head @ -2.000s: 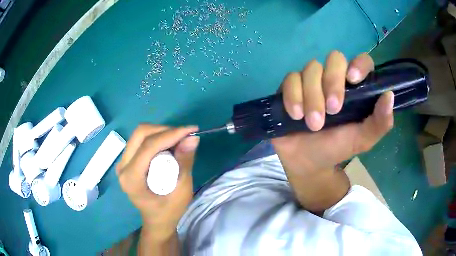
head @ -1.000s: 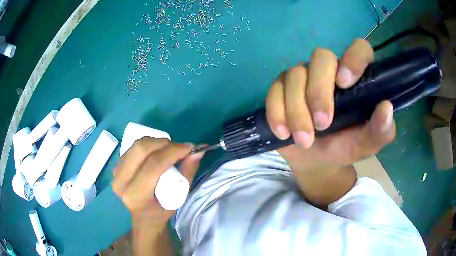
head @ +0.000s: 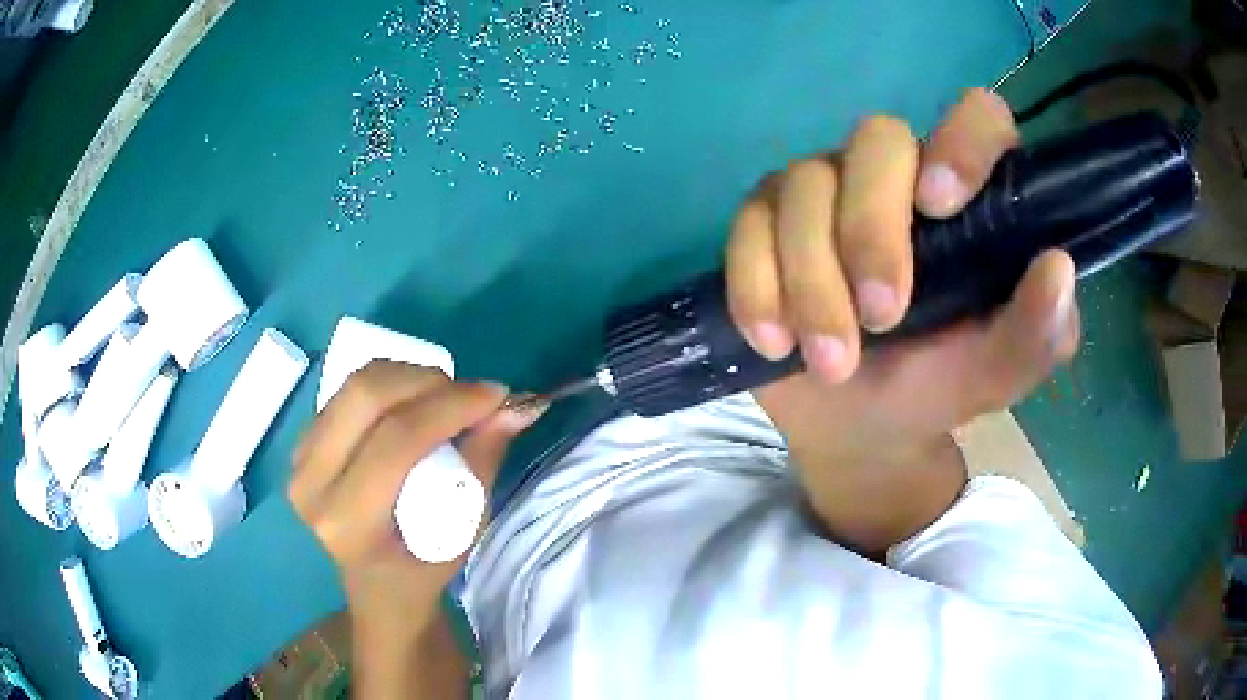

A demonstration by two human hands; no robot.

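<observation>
My right hand (head: 875, 260) is closed around the black electric screwdriver (head: 684, 349), held slanting across the view. Its thin metal bit (head: 572, 388) points left to my left hand's thumb and forefinger. My left hand (head: 397, 465) grips a white fan body (head: 442, 509). The handle's rounded end shows below the fingers and the squarish head above them. The bit's tip is at the pinched fingertips, where something small shows; whether it is a screw I cannot tell.
Several white fan bodies (head: 192, 308) lie on the green bench (head: 451, 274) at left. A slim unit (head: 85, 609) lies apart below them. Small screws (head: 376, 123) are scattered at the top. A pale rail (head: 116, 130) curves at upper left. Cardboard (head: 1197, 397) is at right.
Since the first frame, the held fan body has turned so its head shows above my left hand. The screwdriver's front has moved down and left. The bench has shifted slightly in view.
</observation>
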